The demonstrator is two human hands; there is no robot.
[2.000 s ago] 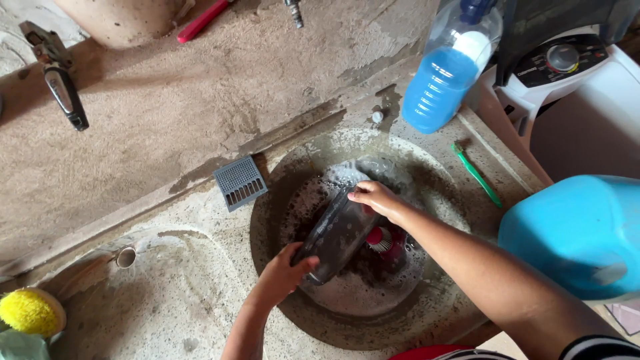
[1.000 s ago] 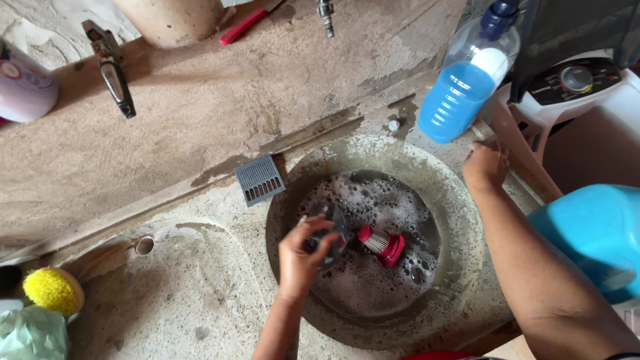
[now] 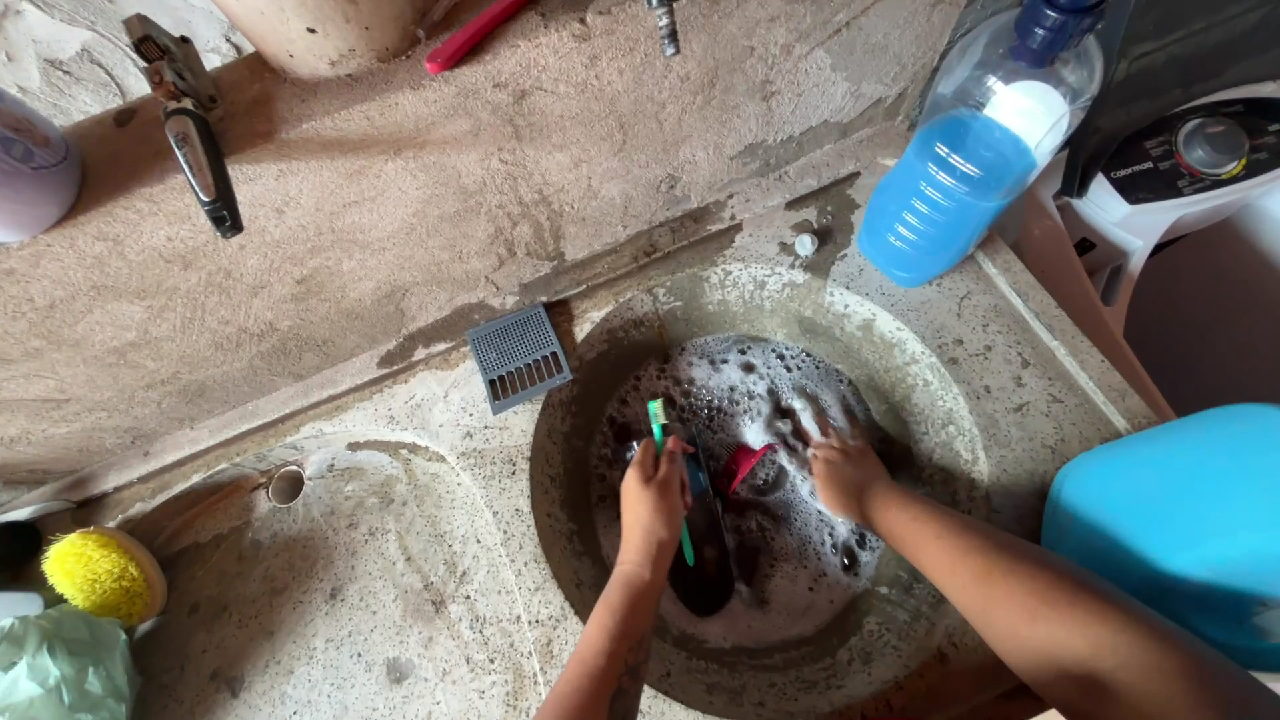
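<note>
My left hand (image 3: 655, 495) is closed around a green toothbrush (image 3: 688, 545), bristles up, at the left side of the round concrete basin (image 3: 930, 400). Under and beside that hand lies a dark elongated container (image 3: 705, 580), partly in the suds; whether the hand also grips it cannot be told. My right hand (image 3: 845, 465) dips its fingers into the soapy water (image 3: 740, 360), so the fingertips are partly hidden by foam. Between the hands a red plastic filter part (image 3: 745, 468) pokes out of the water. A grey slotted plastic grille (image 3: 520, 358) rests on the ledge behind the basin.
A bottle of blue liquid (image 3: 930, 190) and a white cap (image 3: 806, 244) are behind the basin. A blue container (image 3: 1170, 530) and a washing machine (image 3: 1190, 150) stand right. A shallow basin (image 3: 330, 590) with a yellow scrub brush (image 3: 95, 575) lies left. A tap (image 3: 198, 150) juts overhead.
The green toothbrush, on the right ledge two seconds ago, is now in my left hand. My right hand has moved from the right ledge into the suds. The red part sits lower in the foam.
</note>
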